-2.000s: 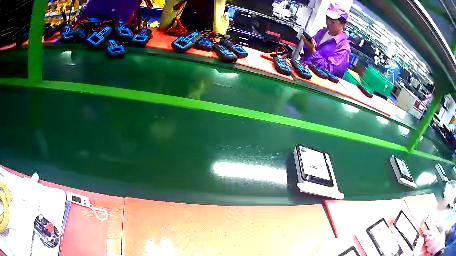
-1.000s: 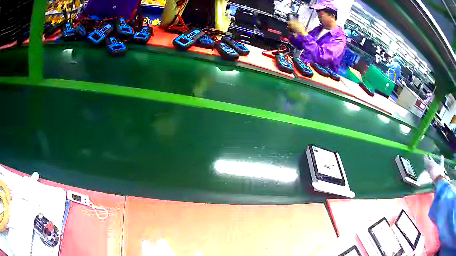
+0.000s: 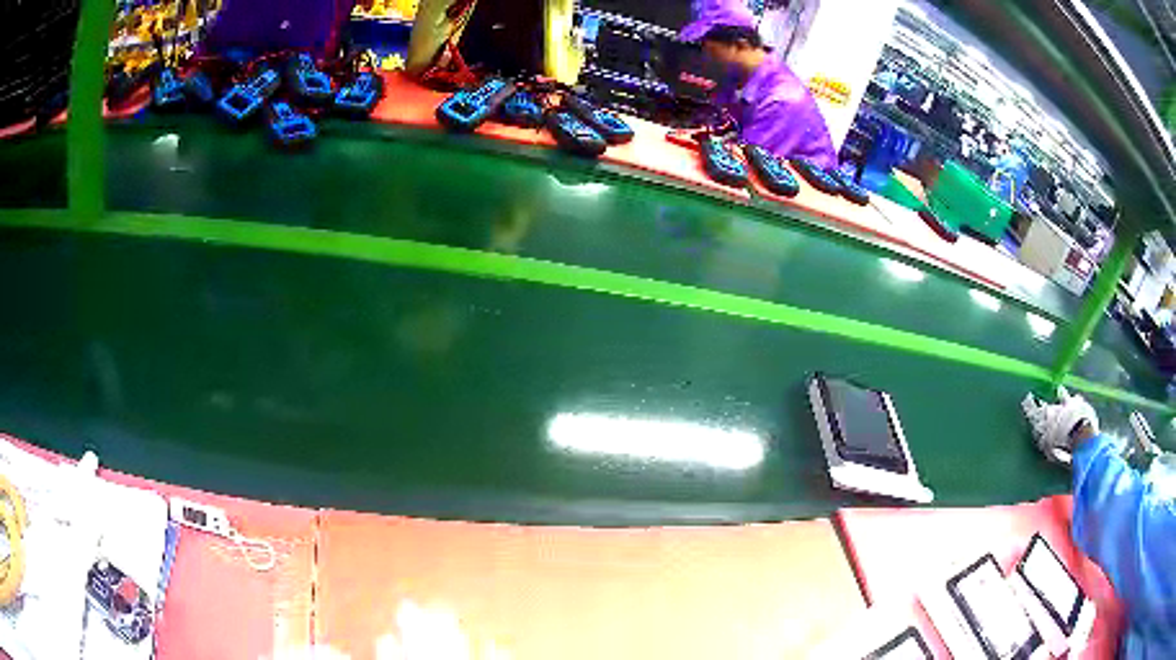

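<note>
Neither of my hands can be made out. Bright white patches lie at the bottom edge of the mat; I cannot tell whether they are glare or gloves. A black-framed e-reader (image 3: 864, 426) with a dark screen lies on a white tray or box (image 3: 881, 485) on the green conveyor, right of centre. Several e-readers, one of them near the middle of the row (image 3: 993, 606), lie on the red mat at the lower right. A white-gloved hand (image 3: 1061, 426) with a blue sleeve, seemingly another worker's, is over the conveyor at the right; what it touches is unclear.
Papers (image 3: 52, 548), a yellow tape roll (image 3: 10, 535), a black-and-red item (image 3: 119, 600) and a small white meter (image 3: 200, 516) are at the left. A green rail (image 3: 580, 284) crosses above the conveyor (image 3: 387, 374). Blue-and-black meters (image 3: 471, 103) and a person in purple (image 3: 780, 114) are opposite.
The conveyor e-reader has moved right, and its screen has turned from light to dark. The blue-sleeved arm reaches farther left over the conveyor. The person in purple has moved left.
</note>
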